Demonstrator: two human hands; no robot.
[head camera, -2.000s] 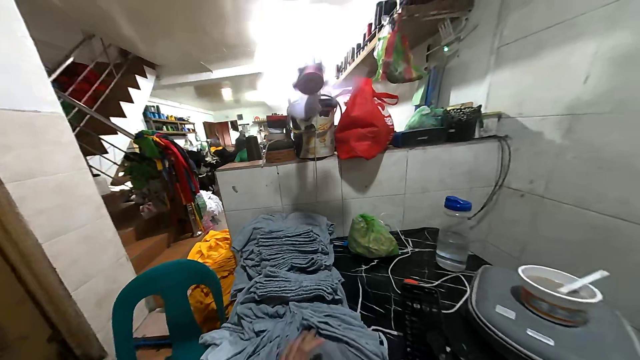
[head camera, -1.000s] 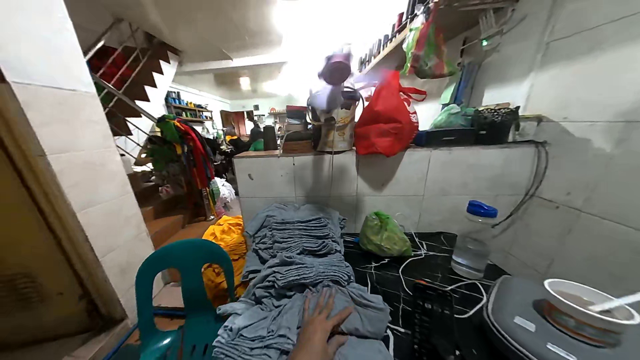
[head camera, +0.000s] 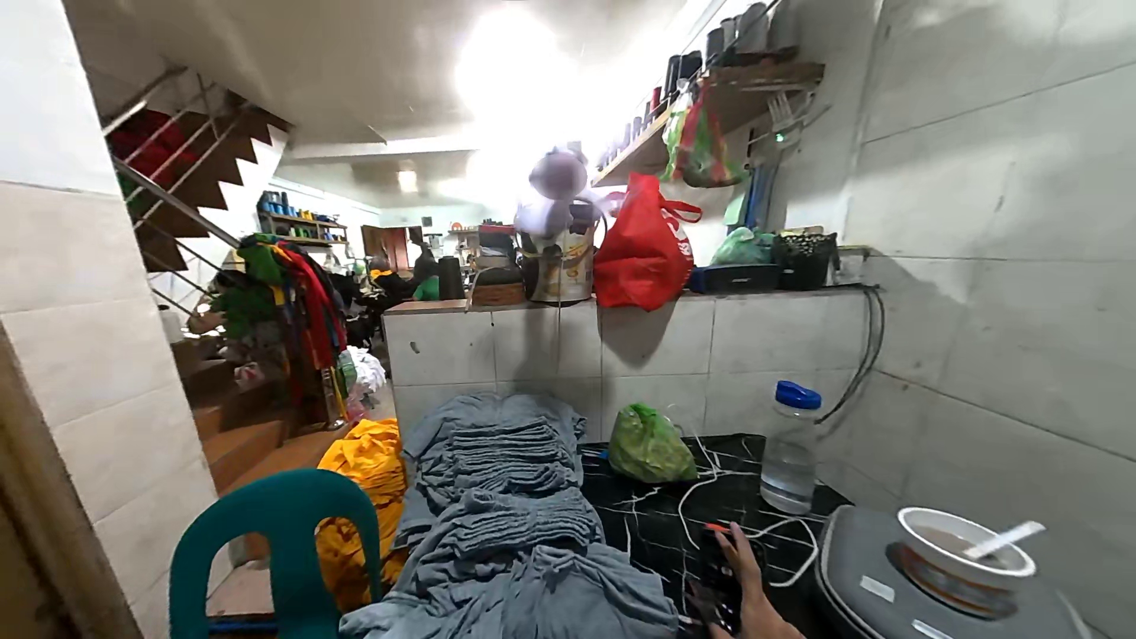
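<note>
A hand, seemingly my right hand (head camera: 754, 590), reaches in at the bottom right, its fingers spread at a dark object with an orange-red tip (head camera: 717, 529) on the black marble-patterned table (head camera: 648, 524). Whether the fingers grip that object is unclear. My left hand is out of view. Left of the hand lie gathered stacks of grey fabric (head camera: 524, 524), untouched. Behind the hand sit a knotted green plastic bag (head camera: 652, 446) and a clear bottle with a blue lid (head camera: 789, 453). White cords (head camera: 688, 506) run across the table.
A white bowl with a spoon (head camera: 963, 555) stands on a grey case (head camera: 887, 590) at right. A green plastic chair (head camera: 271, 497) and yellow fabric (head camera: 368, 470) are at left. On the low tiled wall (head camera: 657, 342) are a red bag (head camera: 643, 248) and a black basket (head camera: 806, 259).
A second ago a hand lay flat on the grey fabric; now no hand rests there, and one is at the dark object to the right.
</note>
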